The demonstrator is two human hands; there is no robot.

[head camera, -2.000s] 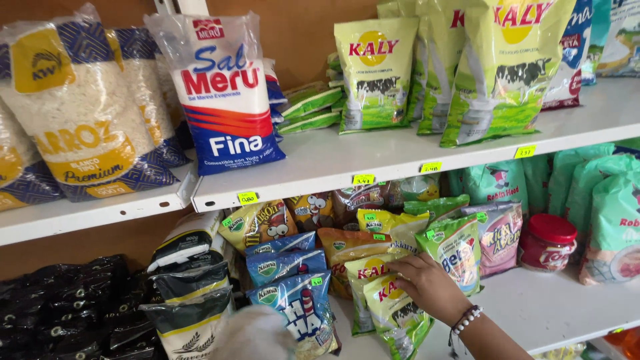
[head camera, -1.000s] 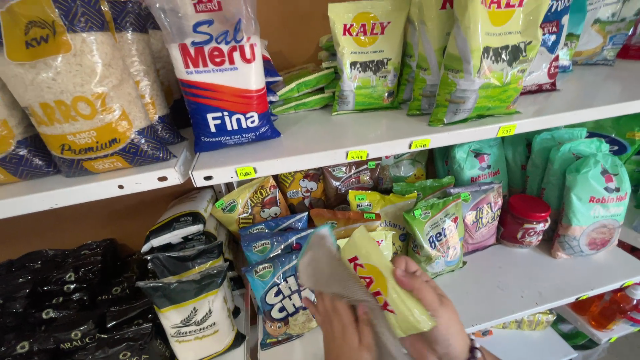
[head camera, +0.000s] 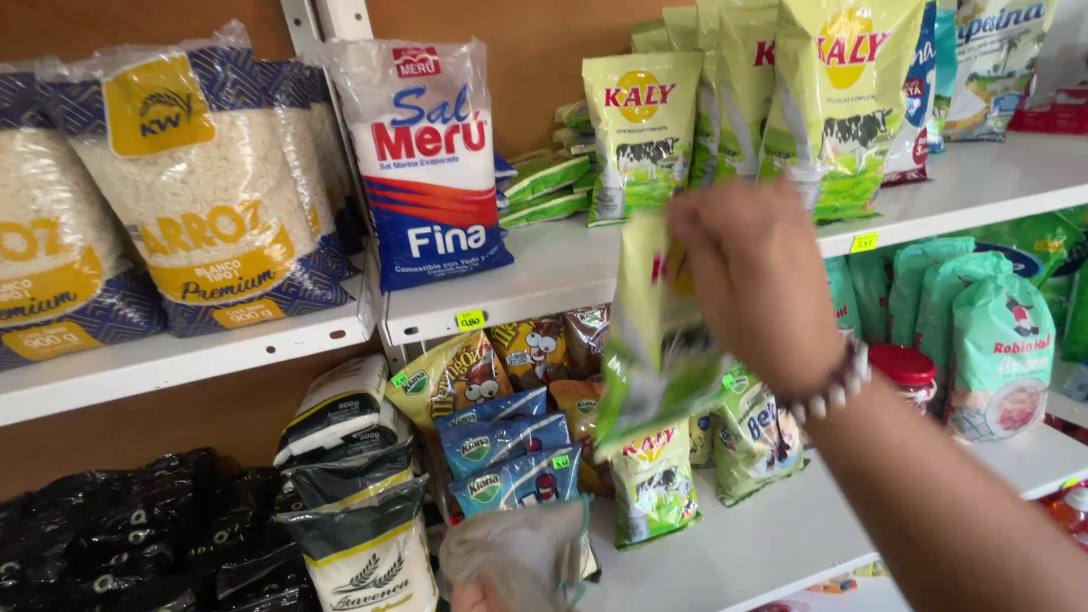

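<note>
My right hand (head camera: 748,272), with a beaded bracelet at the wrist, grips the top of a green Kaly powdered milk bag (head camera: 650,357), which hangs blurred in front of the upper shelf's edge. Low in the view, my left hand (head camera: 476,595) is mostly hidden behind a greyish cloth (head camera: 518,544) that it holds. Another Kaly bag (head camera: 654,493) stands on the lower shelf, below the held one. On the upper shelf are a small upright Kaly bag (head camera: 642,136) and larger ones (head camera: 837,110), behind and above my right hand.
Rice bags (head camera: 195,187) and a salt bag (head camera: 425,170) stand on the upper shelf (head camera: 544,272). Below are Kiana snack bags (head camera: 510,450), flour bags (head camera: 365,544), black packages (head camera: 102,527), a red-lidded jar (head camera: 905,374) and Robin Hood bags (head camera: 1003,348).
My right hand has risen from the lower shelf with the Kaly bag. A second ago both hands were together at the bag with the cloth; now they are apart.
</note>
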